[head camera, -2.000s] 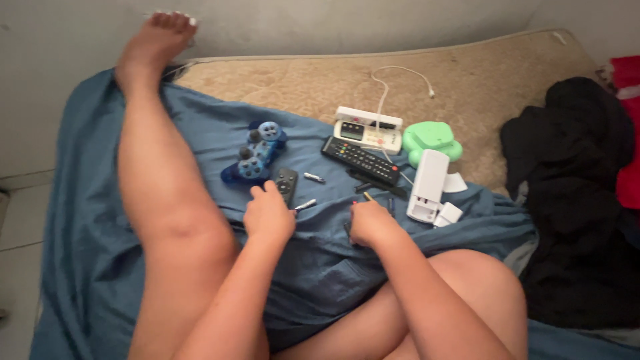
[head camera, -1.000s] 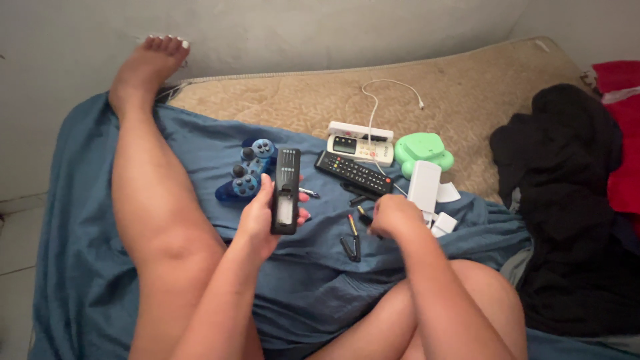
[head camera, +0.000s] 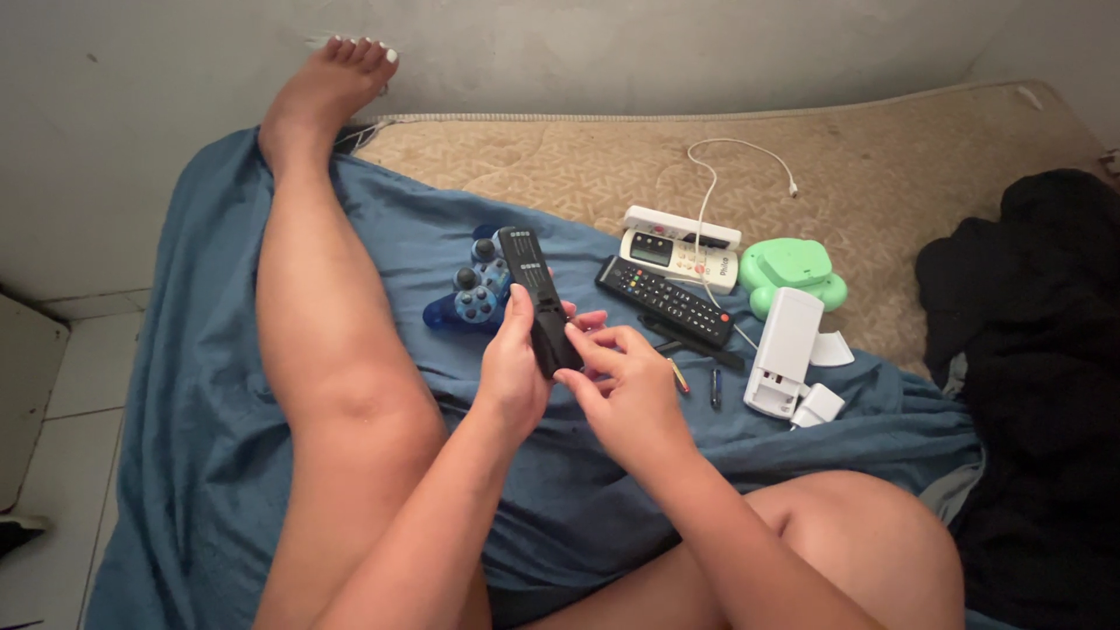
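Note:
My left hand (head camera: 514, 372) holds a black remote control (head camera: 531, 284) with its back, which bears writing, facing up. Against the lower end of that remote rest the fingers of my right hand (head camera: 628, 385); whether they pinch a small part is hidden. Behind the remote lies a blue game controller (head camera: 471, 289). A second black remote (head camera: 667, 299) lies buttons up, right of my hands. Near my right hand are a battery (head camera: 679, 376) and another dark one (head camera: 716, 388) on the blue sheet.
A cream remote (head camera: 682, 260), a white remote (head camera: 678, 226), a green plastic object (head camera: 792, 269), a white device with an open compartment (head camera: 785, 350), a white plug adapter (head camera: 820, 405) and a white cable (head camera: 716, 171) lie to the right. Black cloth (head camera: 1032, 376) covers the mattress's right side.
Since the frame of one second ago, my right hand has moved left to the remote in my left hand. Two seconds ago that remote lay lower, under my left hand, buttons up.

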